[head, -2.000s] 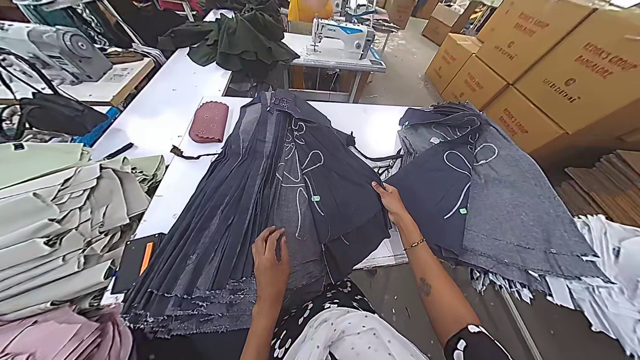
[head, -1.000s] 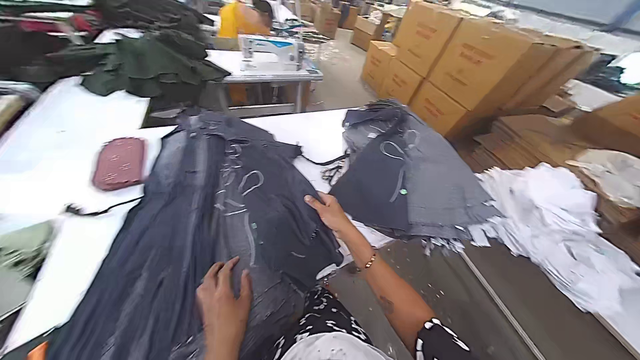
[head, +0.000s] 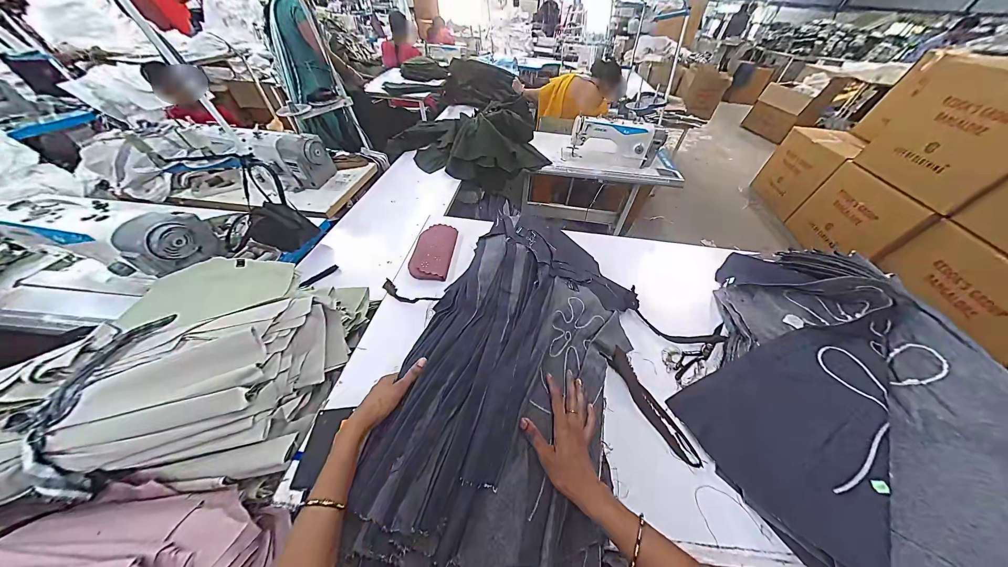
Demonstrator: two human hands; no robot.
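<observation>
A stack of dark denim-like cut pieces (head: 472, 354) lies lengthwise on the white table in front of me. My left hand (head: 391, 394) touches its left edge, thumb and fingers along the folds. Flat on the grey top piece rests my right hand (head: 568, 441), fingers apart, just below a white cord flower outline (head: 573, 327). To the right is a second stack of dark and grey pieces (head: 787, 409), with white cord loops and a small green sticker (head: 880, 487). A dark fabric strip (head: 654, 409) lies between the stacks.
A pink case (head: 432, 252) sits behind on the white table (head: 669, 264). Tied pale green pieces (head: 197, 370) and pink cloth (head: 142, 524) lie left. Dark green cloth (head: 488, 142), a sewing machine (head: 618, 140) and cartons (head: 858, 213) stand beyond. Several people are farther back.
My right hand has left the stack's right edge and now lies on its top piece. My left hand has moved to the left edge. The view has shifted.
</observation>
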